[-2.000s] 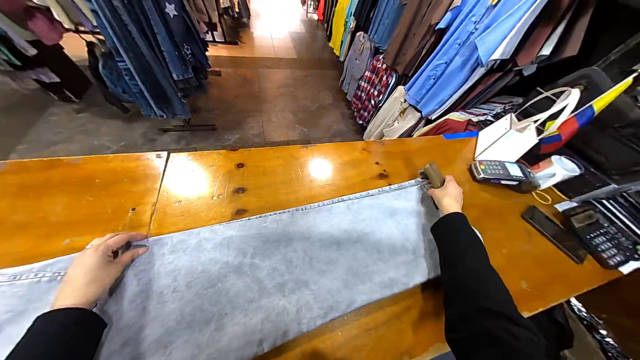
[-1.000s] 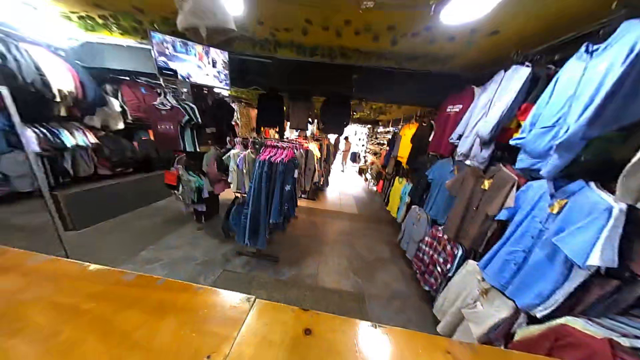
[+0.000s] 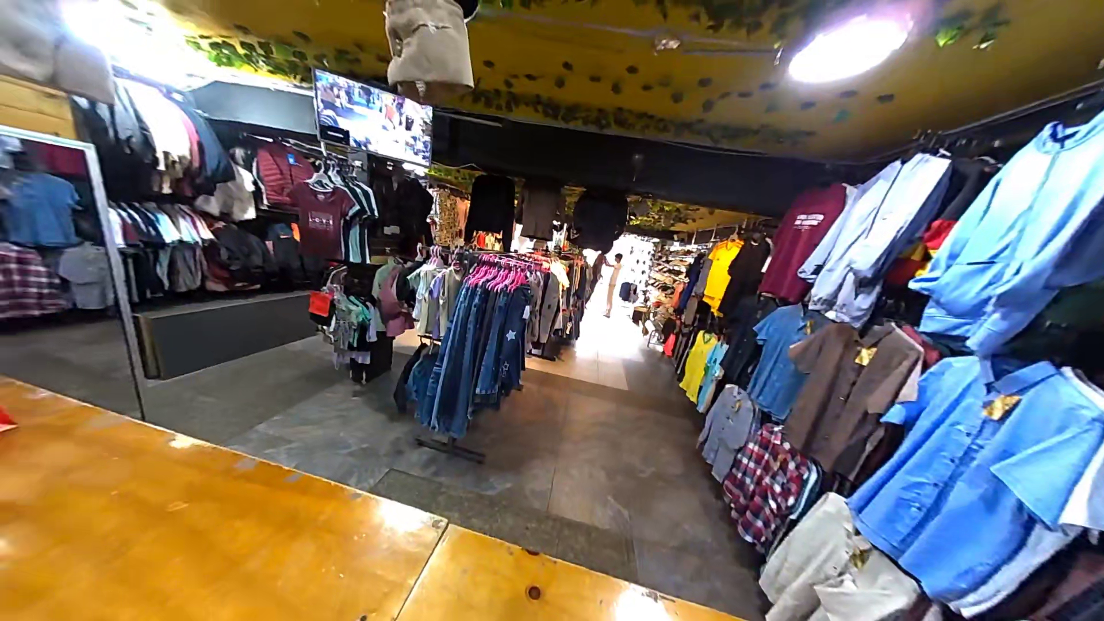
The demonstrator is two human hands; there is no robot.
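Observation:
Neither my left hand nor my right hand shows in the head view, so what they hold or touch is hidden. A varnished wooden counter [image 3: 233, 526] runs across the lower left, with a seam between two boards and bright glints on it. A small part of a red thing [image 3: 4, 420] lies at its left edge.
Past the counter stands a rack of blue jeans [image 3: 470, 345] on the tiled floor [image 3: 595, 448]. Shirts [image 3: 975, 457] hang along the right wall. At the left are a framed mirror [image 3: 60, 285], a low dark partition [image 3: 233, 332] and a wall screen [image 3: 373, 116]. A person [image 3: 613, 285] stands far down the aisle.
The view has swung up from the counter to the shop. Both hands and the grey denim garment under them, seen two seconds ago, are out of view.

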